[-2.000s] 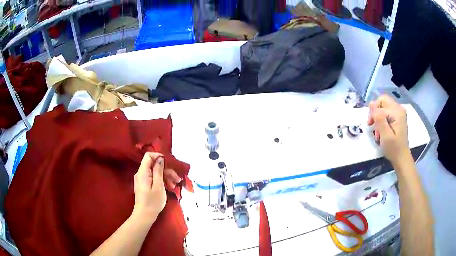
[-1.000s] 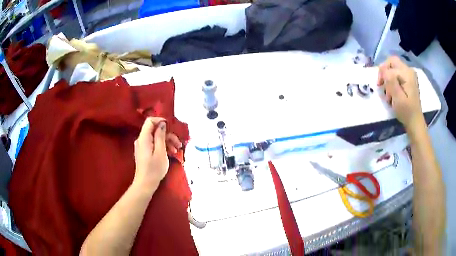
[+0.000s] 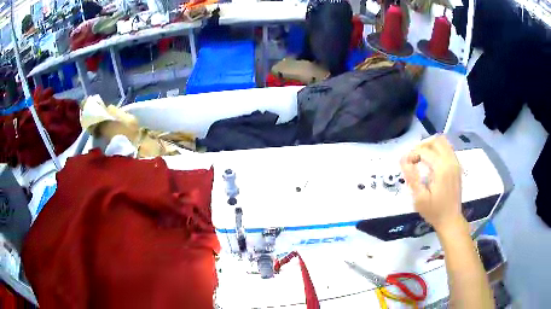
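Note:
The rust-red garment panel [image 3: 121, 241] lies spread left of the machine, its right edge near the presser foot [image 3: 264, 264]. A narrow dark red strip [image 3: 308, 282] runs from beside the presser foot toward the front edge. The white lockstitch machine head [image 3: 326, 208] carries JACK lettering. My right hand [image 3: 436, 181] is over its right part, beside the metal thread guide, fingers curled; whether they pinch thread cannot be seen. My left hand is not visible. Scissors [image 3: 406, 286] with red and yellow handles lie on the table below the head.
A black fabric bundle [image 3: 362, 108] and crumpled khaki fabric [image 3: 121, 127] lie behind the machine. Two red thread cones [image 3: 393, 30] stand at the right rear, near a thin upright pole. Dark cloth hangs at far right. A blue crate [image 3: 222, 66] is beyond the table.
My left hand, earlier at the panel's right edge, is out of sight. The strip now bends beside the presser foot. My right hand has shifted left over the head. The view has tilted up.

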